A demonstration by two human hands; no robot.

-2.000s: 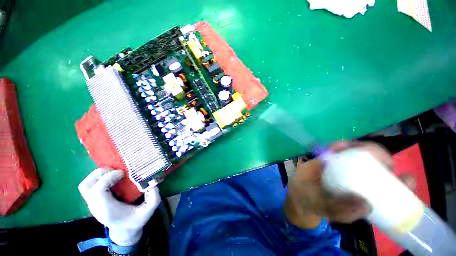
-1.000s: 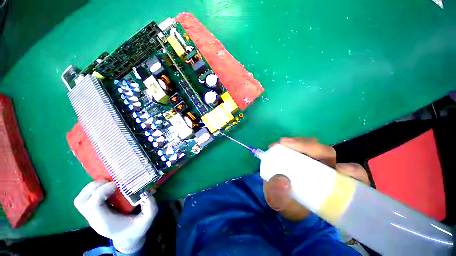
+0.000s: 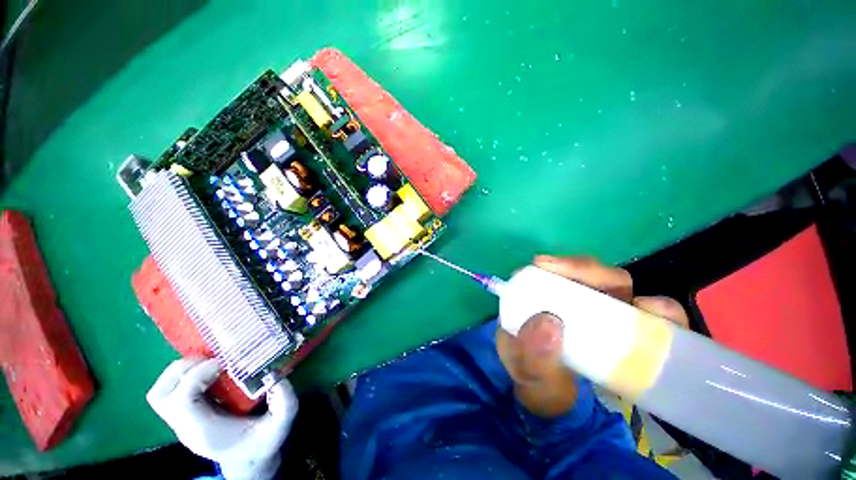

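Observation:
The green circuit board (image 3: 310, 202) lies tilted on a red foam pad (image 3: 399, 127), with a finned silver heat sink (image 3: 211, 281) along its left edge. My left hand (image 3: 225, 412), in a white glove, grips the near corner of the foam pad and heat sink. My right hand (image 3: 549, 352), bare, holds a large dispensing syringe (image 3: 591, 328) with a yellowish band. Its thin needle (image 3: 455, 266) has a purple hub, and the tip is at the board's edge beside the yellow block (image 3: 396, 231). Whether the tip touches is too small to tell.
Another red foam block (image 3: 39, 328) lies at the far left of the green bench (image 3: 582, 122). A red sheet-like piece (image 3: 779, 314) in a dark surround is at the right, beyond the bench's near edge. My blue-clothed lap shows at the bottom.
The syringe, blurred and away from the board two seconds ago, came to the board's edge and has stayed there. The board appears slightly lower and further left in view. My left hand keeps its grip.

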